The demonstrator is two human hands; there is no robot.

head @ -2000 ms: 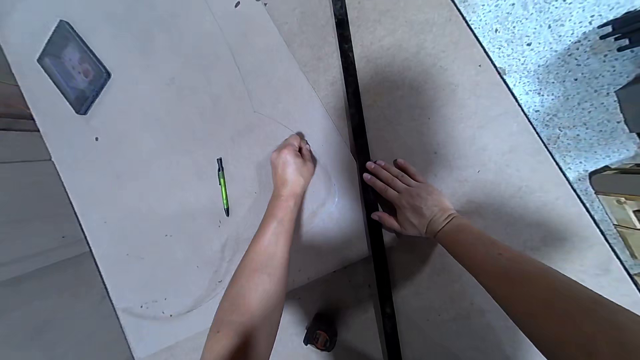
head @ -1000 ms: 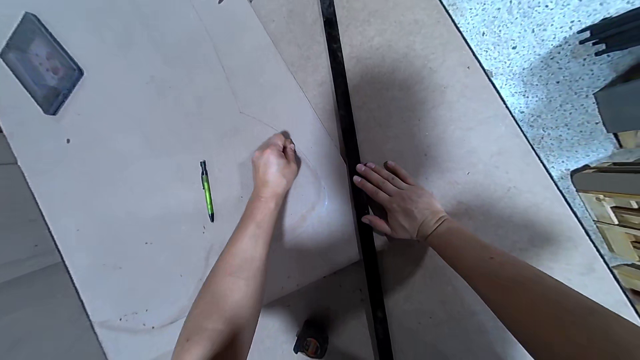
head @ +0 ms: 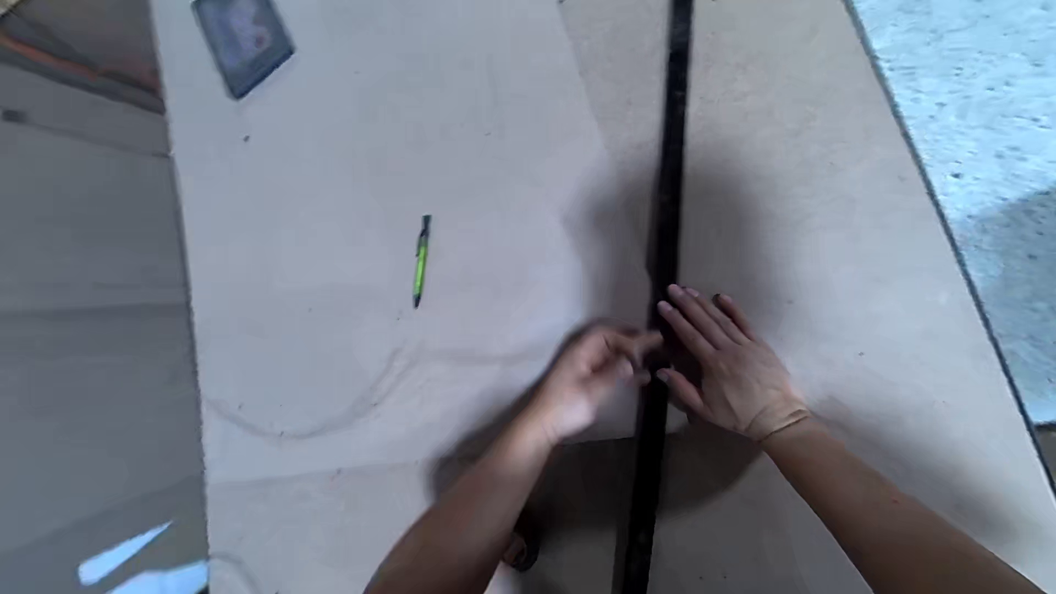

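Observation:
A long dark straight bar lies across a pale sheet on a larger pale board. My right hand rests flat with its fingertips on the bar's right side. At the bar's left edge is my left hand, blurred, its fingers partly bent; whether it holds something small cannot be told. A green and black pen lies on the sheet, left of the bar. Faint curved lines mark the sheet's lower part.
A dark-edged, phone-like flat device lies at the sheet's upper left. Partly hidden by my left forearm is a small dark object. Speckled floor shows beyond the board's right edge, and grey surfaces lie at the left.
My left hand has moved right from the sheet to the bar, close beside my right hand. My right hand still rests on the bar. The view has shifted and turned.

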